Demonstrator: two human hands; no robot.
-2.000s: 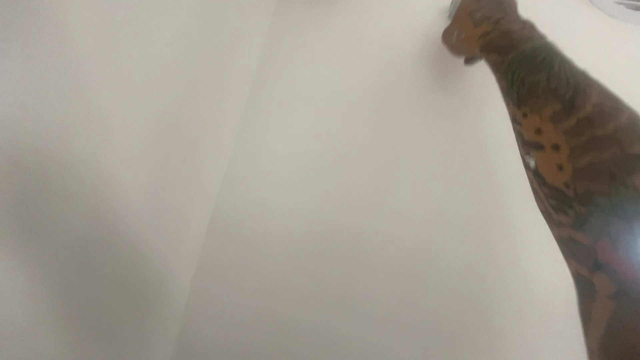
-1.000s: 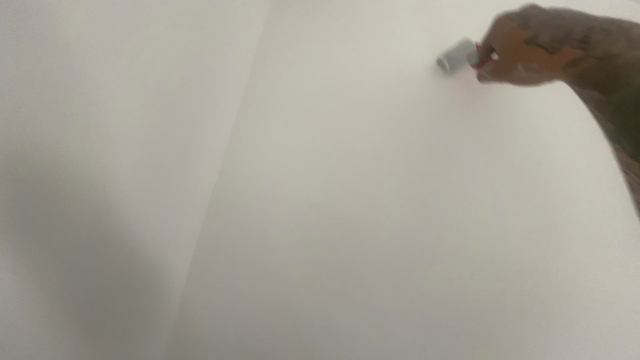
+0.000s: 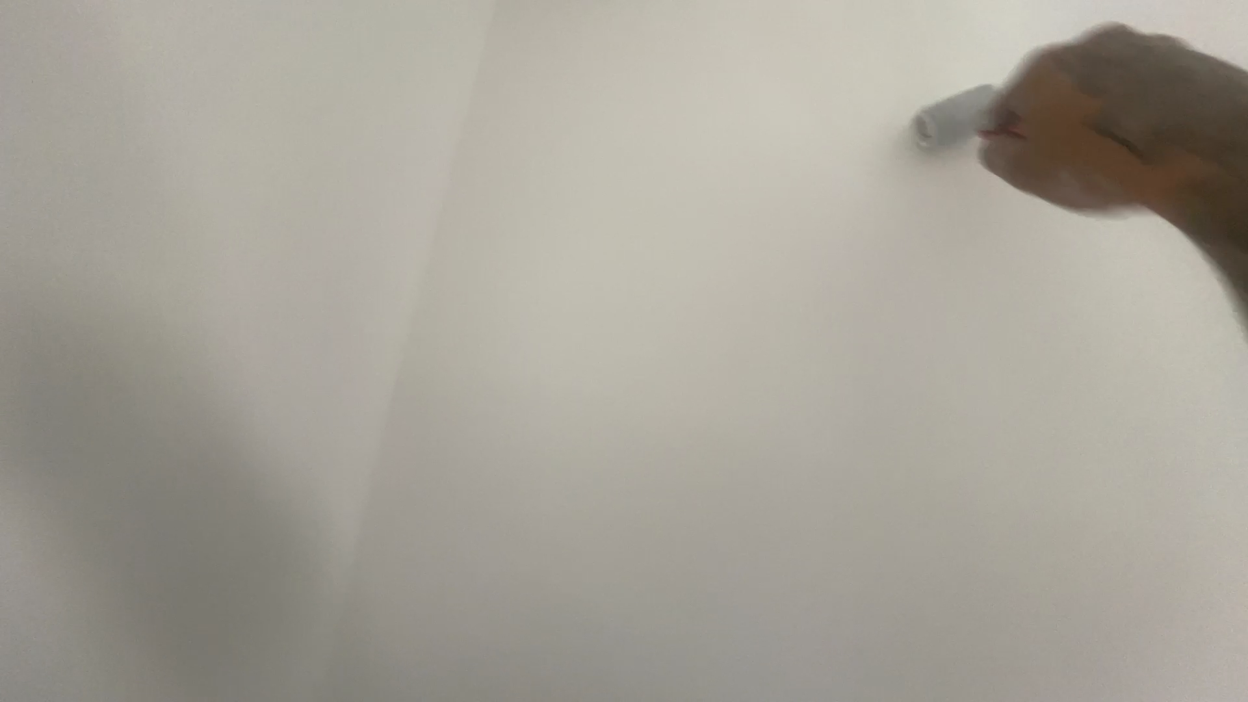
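Observation:
At the upper right my right hand (image 3: 1082,136) is closed around a small paint roller, its fingers blurred by motion. The pale grey roller cover (image 3: 954,117) sticks out to the left of the fist, close against the white wall (image 3: 682,292). A bit of red shows between the fingers; the rest of the handle is hidden in the hand. Whether the cover is pressed on the wall is hard to tell. My left hand is out of view.
A corner line (image 3: 414,322) runs from top to bottom, left of the middle, where two white wall faces meet. A soft dark shadow (image 3: 185,487) lies on the left wall face.
Two seconds ago the tattooed forearm reached up the right side with the hand at the top edge. The hand has since come lower, and the roller cover now shows clearly.

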